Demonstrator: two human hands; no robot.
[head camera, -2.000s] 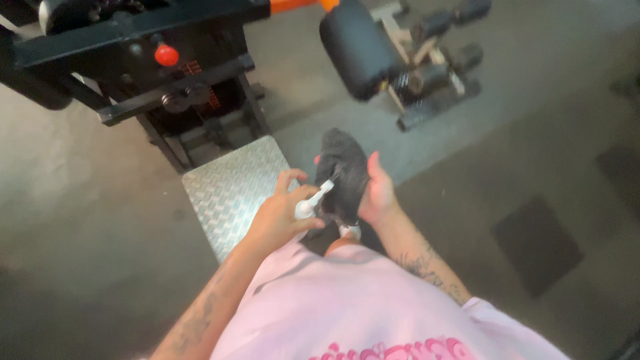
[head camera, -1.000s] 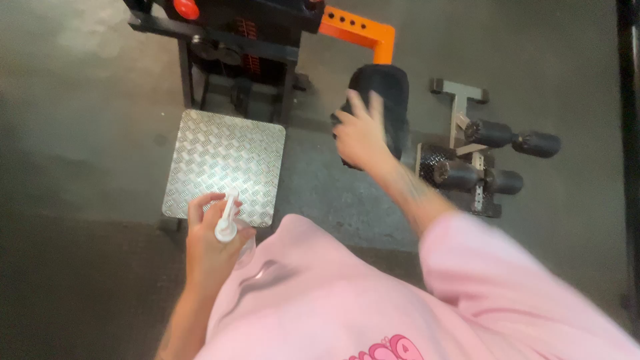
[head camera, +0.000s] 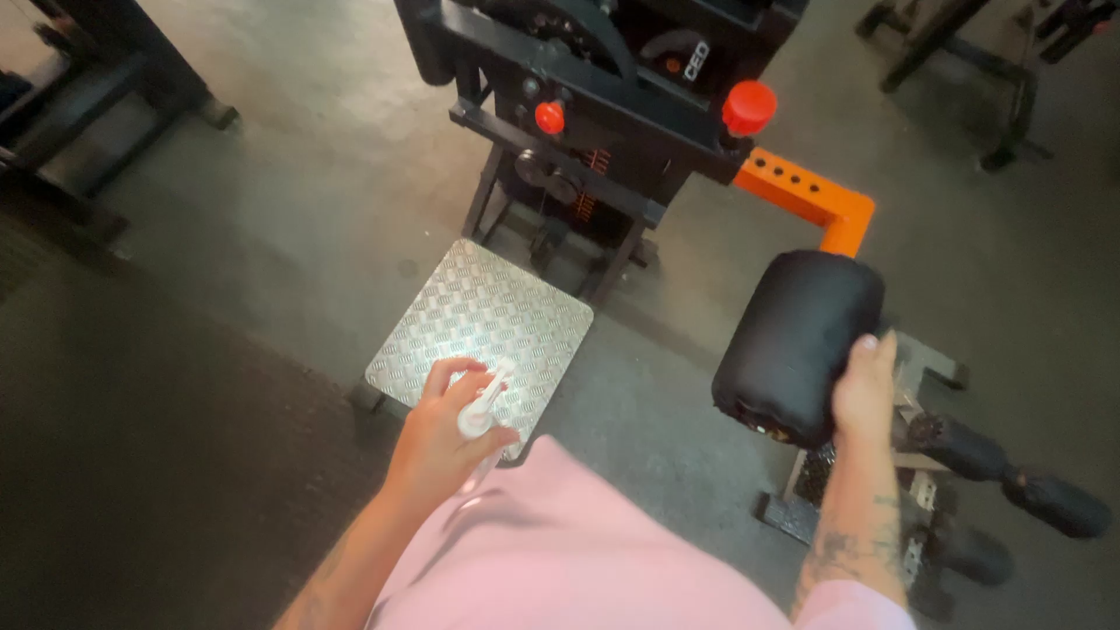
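Observation:
My left hand (head camera: 451, 437) holds a clear bottle with a white pump top (head camera: 477, 418), its nozzle pointing up and away from me over the metal plate. On the right, my right hand (head camera: 862, 394) lies against the right side of a black padded roller (head camera: 801, 346). Some of its fingers are hidden behind the roller, so whether a cloth is between palm and pad cannot be seen. An orange steel arm (head camera: 801, 192) with a row of holes carries the roller from a black exercise machine (head camera: 577, 114).
A silvery tread-plate step (head camera: 490, 324) stands before the machine. Red knobs (head camera: 549, 117) stick out from its frame. At lower right is a bench frame with several black foam rollers (head camera: 955, 446). Dark gym equipment frames (head camera: 96, 96) stand at upper left, others at upper right.
Two seconds ago both hands were close together at a dark, cloth-like item. My right hand has since gone to the roller, moving from its top to its right side. The bottle stays in my left hand.

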